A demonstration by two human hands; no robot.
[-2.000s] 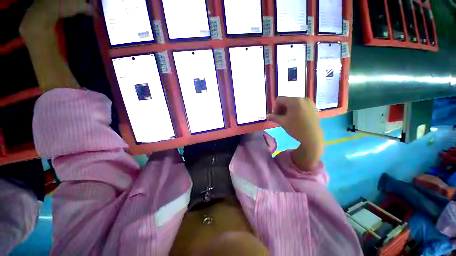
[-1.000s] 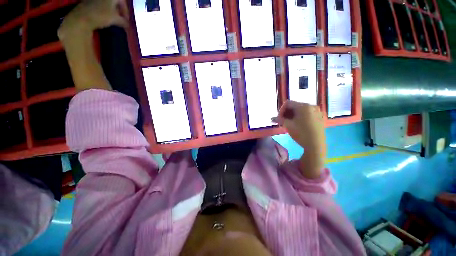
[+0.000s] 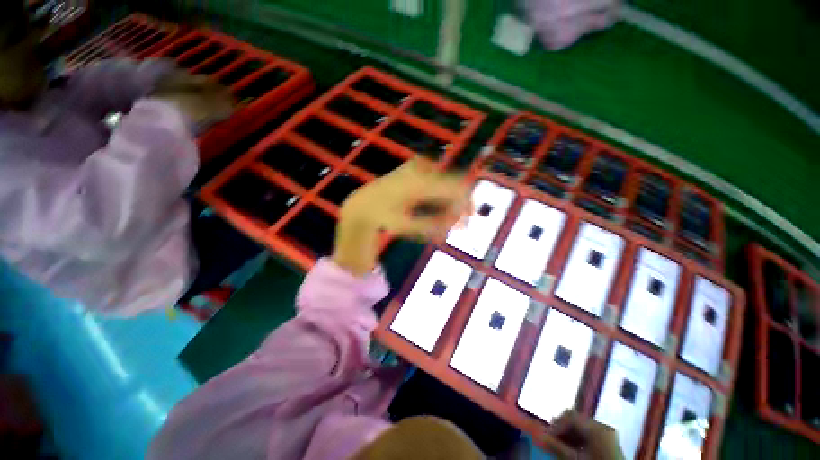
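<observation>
A red-orange tray (image 3: 467,367) holds ten smartphones in two rows. Their screens are lit white, most with a small dark square, and barcode labels sit beside them. A lit phone (image 3: 556,366) is in the middle of the near row. My left hand (image 3: 405,211) is blurred, fingers curled at the tray's upper left corner, by the first far-row phone (image 3: 481,218); whether it grips anything is unclear. My right hand (image 3: 584,438) is small and cut off by the bottom edge, at the tray's near edge below the near-row phones.
A tray of dark phones (image 3: 315,199) lies to the left. Another tray (image 3: 719,220) lies behind, partly covered. A dark tray (image 3: 762,332) is at the right. A person in a pink coat (image 3: 108,198) is at the left by stacked trays (image 3: 288,88). A pink sleeve (image 3: 571,16) shows at the top.
The view has swung left and up, so the lit tray now appears lower right and slanted. The neighbouring person has come into view. More far-row screens show fully, with dark squares.
</observation>
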